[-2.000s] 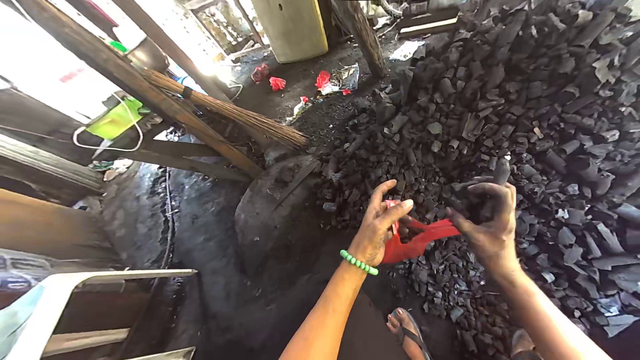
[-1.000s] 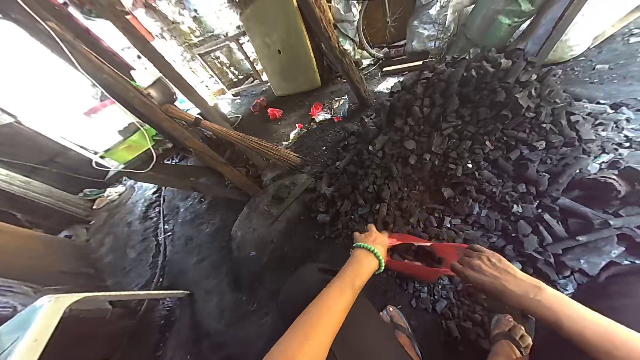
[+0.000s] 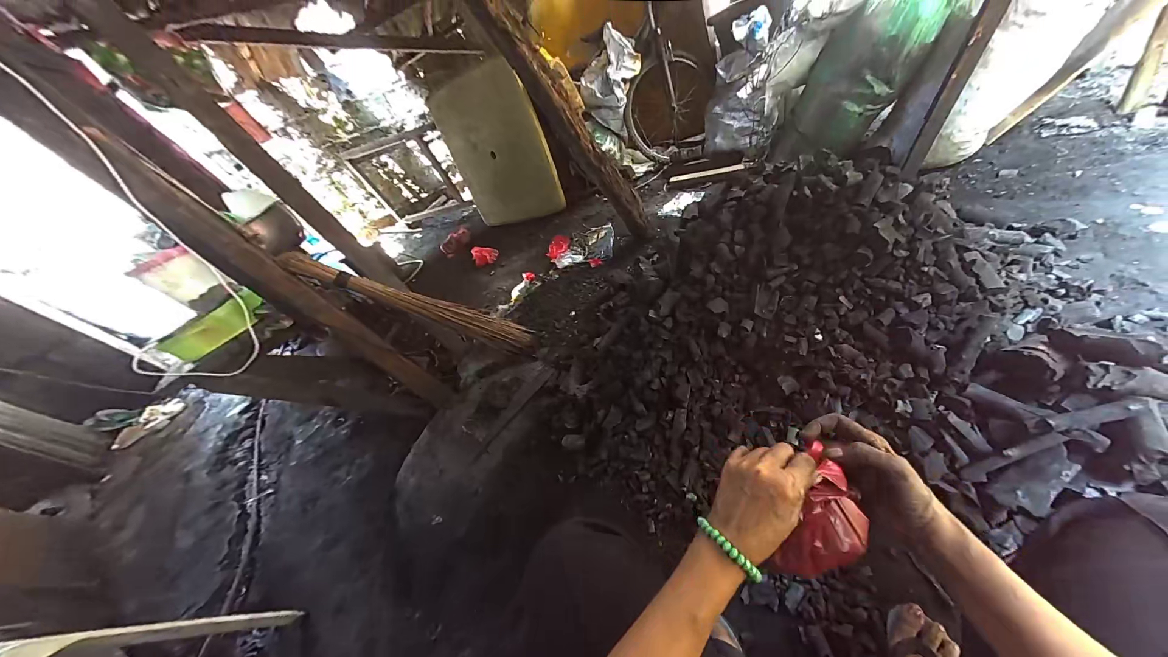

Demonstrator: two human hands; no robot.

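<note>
A red plastic bag, bulging and gathered at its top, hangs between my two hands above the near edge of a large heap of charcoal pieces. My left hand, with a green bead bracelet at the wrist, pinches the bag's neck from the left. From the right, my right hand, darkened with dust, has its fingers at the same gathered top. What fills the bag is hidden by the plastic.
Long charcoal chunks lie at the right. A stick broom leans by slanted wooden posts at the left. Crumpled red plastic lies on the ground before a yellowish panel. A bicycle wheel and full sacks stand behind the heap.
The red bag was stretched between my hands two seconds ago and spread with its mouth open one second ago; now it is rounded and gathered at the top, and my hands have come together.
</note>
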